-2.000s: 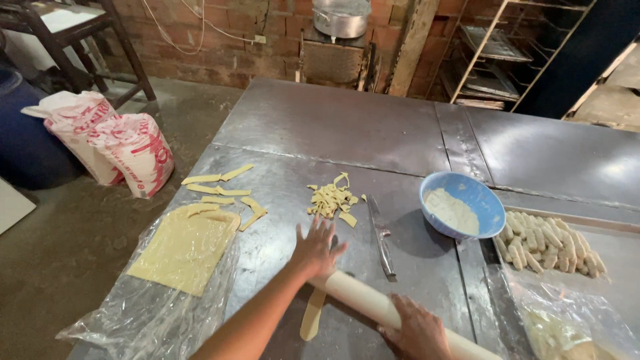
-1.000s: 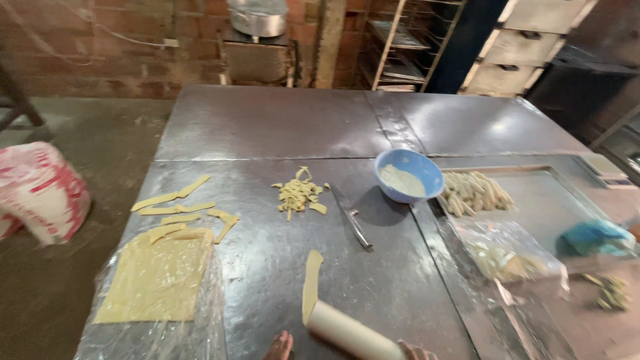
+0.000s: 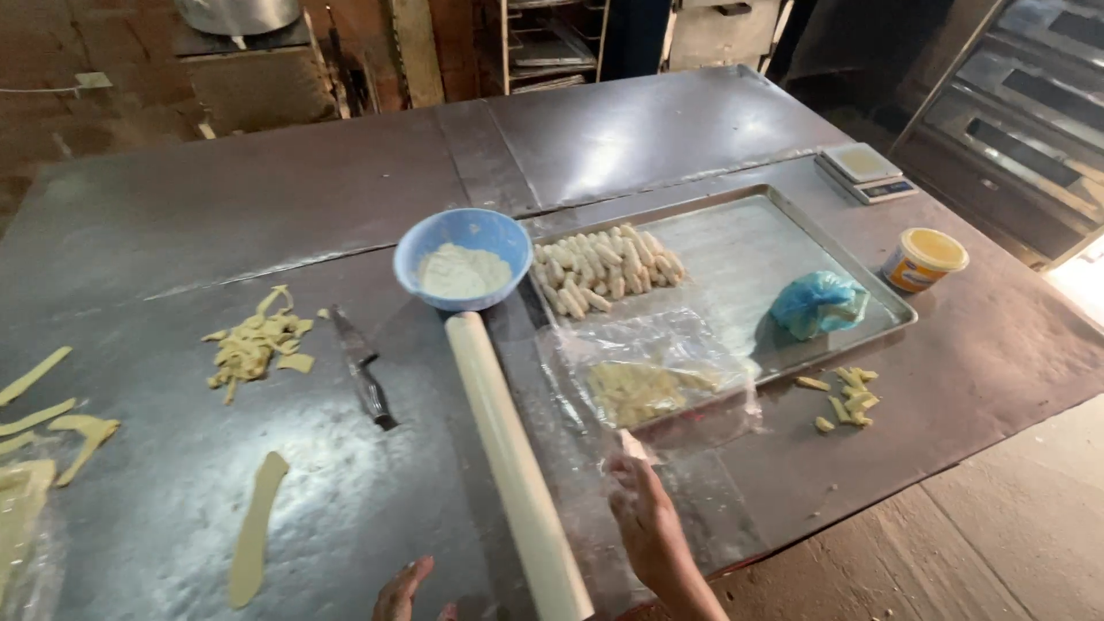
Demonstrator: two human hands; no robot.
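Observation:
A long pale rolling pin (image 3: 520, 470) lies on the metal table between my hands. My left hand (image 3: 404, 590) is low at the bottom edge, fingers apart, holding nothing. My right hand (image 3: 642, 517) is right of the pin, beside the near edge of a clear plastic bag (image 3: 660, 371) of dough pieces; whether its fingers touch the bag I cannot tell. A flat dough strip (image 3: 257, 530) lies left of the pin. Beyond are a knife (image 3: 360, 366), a heap of dough scraps (image 3: 257, 341) and a blue bowl (image 3: 464, 259) of white flour.
A metal tray (image 3: 780, 203) holds rolled dough pieces (image 3: 608, 266) and a blue plastic bag (image 3: 818, 304). Right of it stand a tub (image 3: 925, 259) and a digital scale (image 3: 866, 172). Small dough pieces (image 3: 854, 398) lie near the table's right edge. A dough sheet under plastic (image 3: 21, 517) is far left.
Both hands have let go of the rolling pin, which now lies farther right, pointing toward the bowl. The dough strip lies uncovered. The view has swung right.

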